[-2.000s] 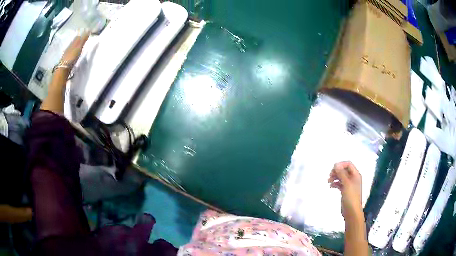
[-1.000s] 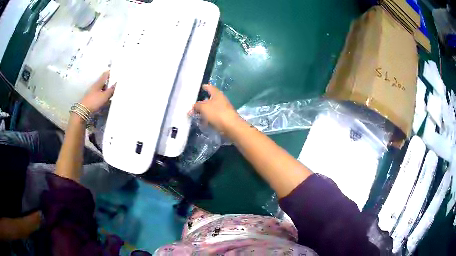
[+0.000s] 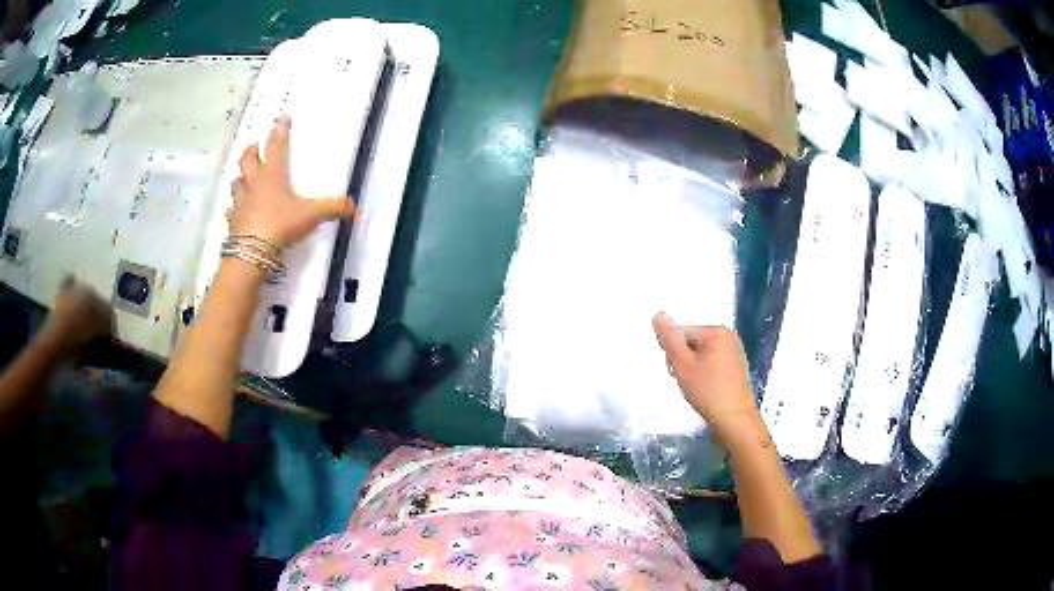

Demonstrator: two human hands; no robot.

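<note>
White-topped laminators stand side by side at the left, the front one (image 3: 329,110) partly under my left hand and another (image 3: 399,127) on its right. My left hand (image 3: 272,202) lies spread on the front laminator, thumb at its right edge. My right hand (image 3: 707,367) is over the lower right of a stack of clear poly bags (image 3: 589,277), fingers curled; whether it pinches a bag is hidden. The stack comes out of the open end of a brown carton sleeve (image 3: 682,69) marked "SL200".
Bagged laminators (image 3: 817,306) lie in a row at the right. White paper pieces (image 3: 890,87) are scattered behind them. A beige panel (image 3: 139,173) with a dark socket is at the left, with another person's blurred hand (image 3: 81,318) near it. Dark cables hang by the bench edge.
My right hand has left the laminators and is now over the bag stack. My left hand has moved from the laminator's left side onto its top. The view has turned right.
</note>
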